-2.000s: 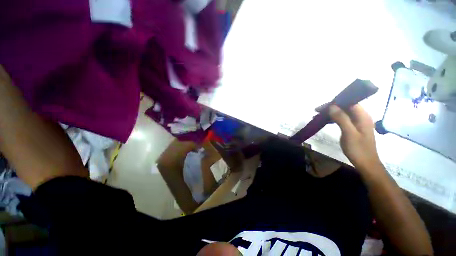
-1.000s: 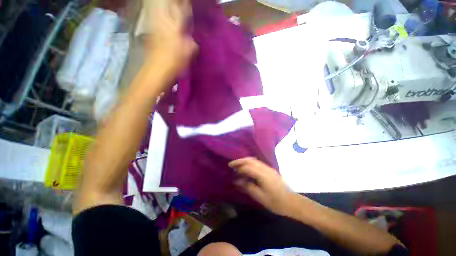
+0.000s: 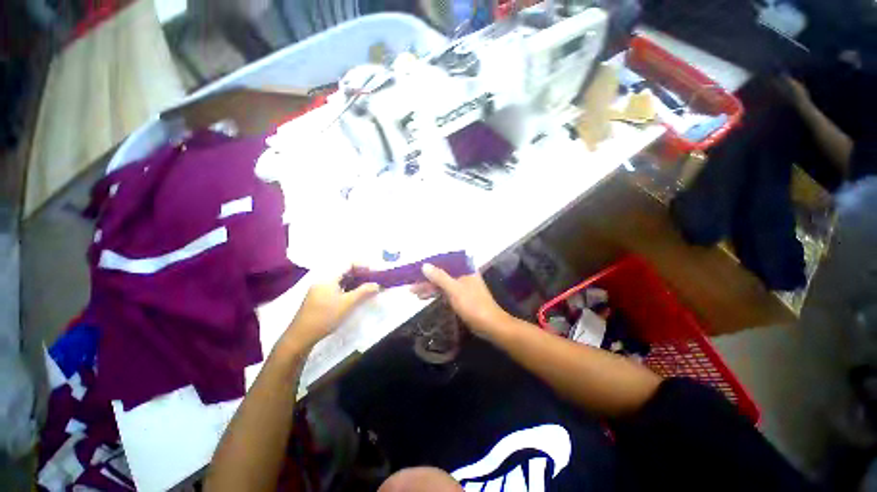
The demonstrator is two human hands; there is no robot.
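Note:
A narrow maroon strip (image 3: 409,271) is held level over the table's front edge, in front of the sewing machine (image 3: 423,115). My left hand (image 3: 332,306) grips its left end between thumb and fingers. My right hand (image 3: 456,293) holds it near its right end. A large maroon garment panel (image 3: 163,317) with a pale band lies on the left of the white table (image 3: 317,231) and hangs over its edge. Small dark maroon pieces (image 3: 481,144) lie beneath the machine arm. A slim metal tool (image 3: 469,177) lies beside them.
A red slotted basket (image 3: 673,332) with scraps stands right of my lap. Another red basket (image 3: 716,106) stands beyond the table's right end, near a person's arm (image 3: 825,130) and dark cloth. A heap of maroon pieces with white patches (image 3: 72,437) lies low at the left.
The view has swung right. The large panel, handled a second ago, now lies spread at the left. Both hands have come together on the narrow strip.

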